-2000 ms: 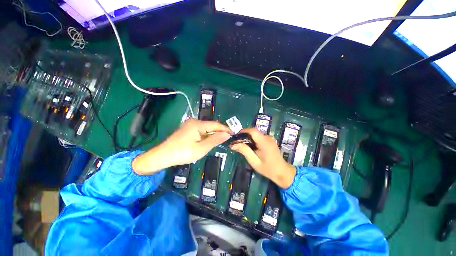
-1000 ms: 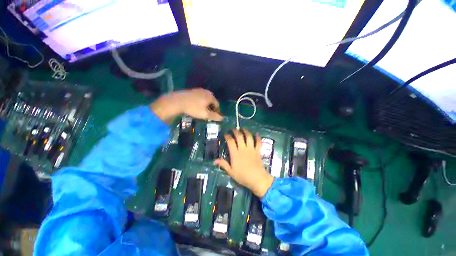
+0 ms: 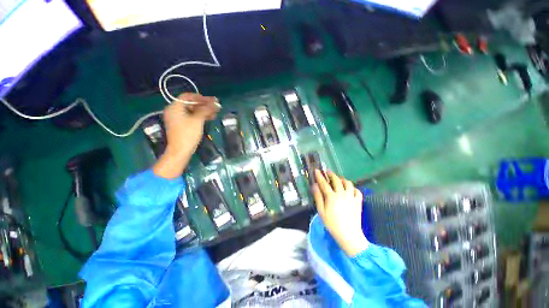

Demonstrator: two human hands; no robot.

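Observation:
A clear blister tray (image 3: 272, 155) holds black handheld devices in two rows, several with white labels, such as one device (image 3: 251, 194) in the near row. My left hand (image 3: 183, 129) is above the far row's left part, closed on thin white cable (image 3: 174, 77), with a plug end showing at its fingertips. A second white cable (image 3: 111, 131) also runs to this hand. My right hand (image 3: 340, 210) has its fingers on the near end of the device (image 3: 312, 162) in the near row's right-end pocket. Its thumb's grip is partly hidden.
Black scanners lie left (image 3: 87, 186) and right (image 3: 346, 108) of the tray. A mouse (image 3: 431, 106) is farther right. Stacked trays (image 3: 402, 231) with devices stand at the lower right. A blue item (image 3: 521, 178) is at the right. Monitors (image 3: 180, 7) line the back.
The view has swung right, bringing the stacked trays in. My left hand now holds the white cable near its looped part. My right hand has moved from the tray's middle to the near right pocket.

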